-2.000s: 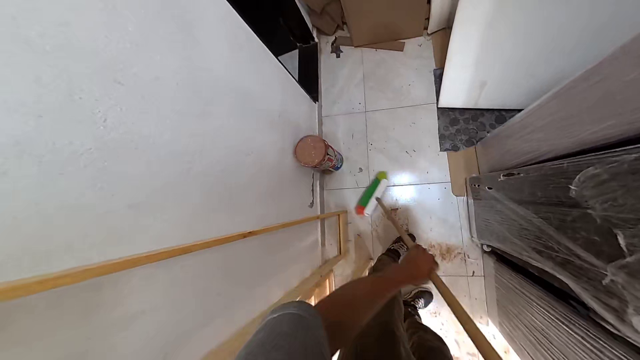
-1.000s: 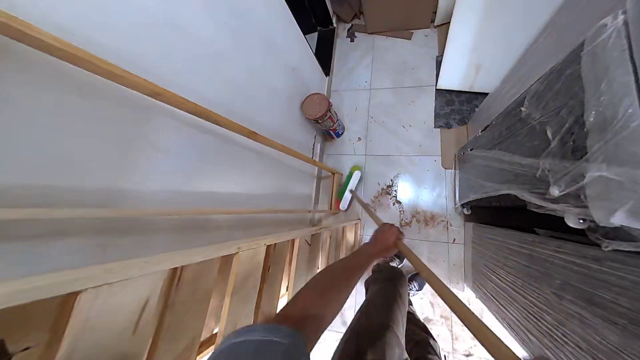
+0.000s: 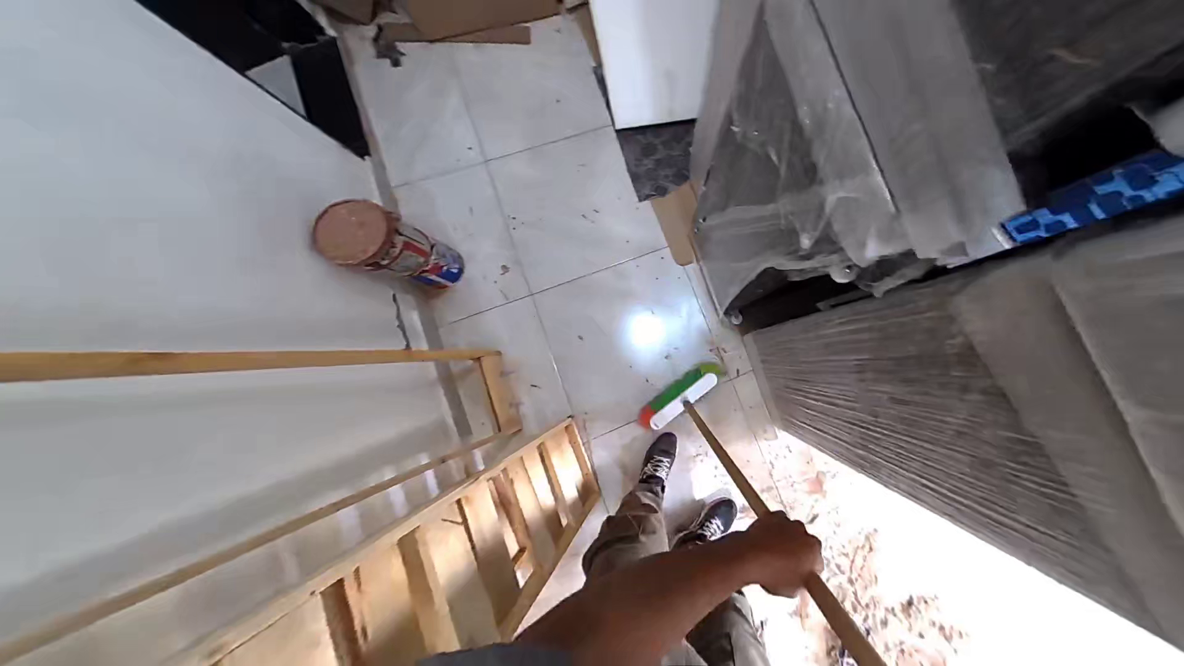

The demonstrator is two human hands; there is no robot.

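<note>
My left hand (image 3: 784,553) is closed around the wooden broom handle (image 3: 731,467). The handle slants from the broom head up to my hand and leaves the view at the bottom edge. The broom head (image 3: 683,398), white, green and red, lies on the tiled floor just ahead of my shoes (image 3: 659,462). Brownish debris (image 3: 888,592) is scattered on the brightly lit floor at the lower right, beyond the handle. My right hand is out of view.
A paint-stained bucket (image 3: 351,233) stands by the left wall. A slatted wooden frame (image 3: 444,546) occupies the lower left. Plastic-wrapped furniture (image 3: 888,398) lines the right. Cardboard (image 3: 481,18) lies at the far end, and small bits dot the floor tiles (image 3: 583,213).
The broom head has moved away from the wooden frame toward the wrapped furniture. The debris that was beside the broom head now shows nearer the bottom right. The view has turned.
</note>
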